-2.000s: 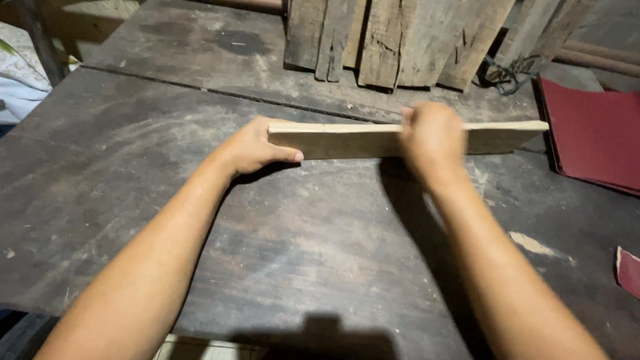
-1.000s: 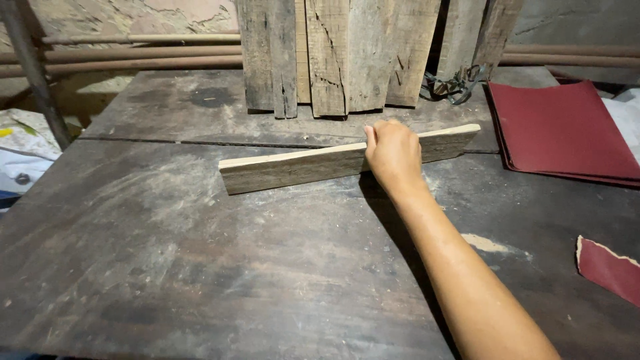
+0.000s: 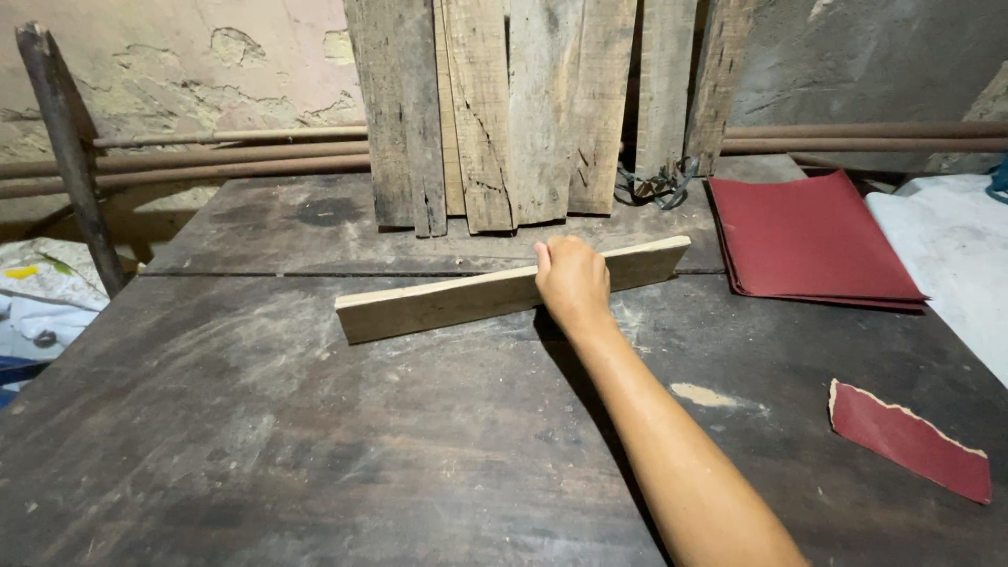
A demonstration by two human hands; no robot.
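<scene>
A narrow wooden board [image 3: 441, 305] stands on its long edge on the dark wooden table [image 3: 315, 457], its right end farther back than its left. My right hand [image 3: 575, 279] grips it from above, a little right of its middle, with the fingers over the top edge. My left hand is out of view. To the right of the board lies a stack of red sandpaper sheets [image 3: 811, 240]. A torn strip of red sandpaper [image 3: 909, 441] rests nearer, at the right side of the table.
Several weathered wooden planks [image 3: 543, 110] lean upright at the back of the table. Tangled dark strips [image 3: 657, 185] lie at their foot. Pipes [image 3: 236, 161] run along the peeling wall. A wooden post [image 3: 71, 157] stands at the left, and white sheeting [image 3: 957, 260] lies at the right.
My left hand, on the board's left end two seconds ago, has let go and left the view. My right hand still holds the board. The view has tilted up.
</scene>
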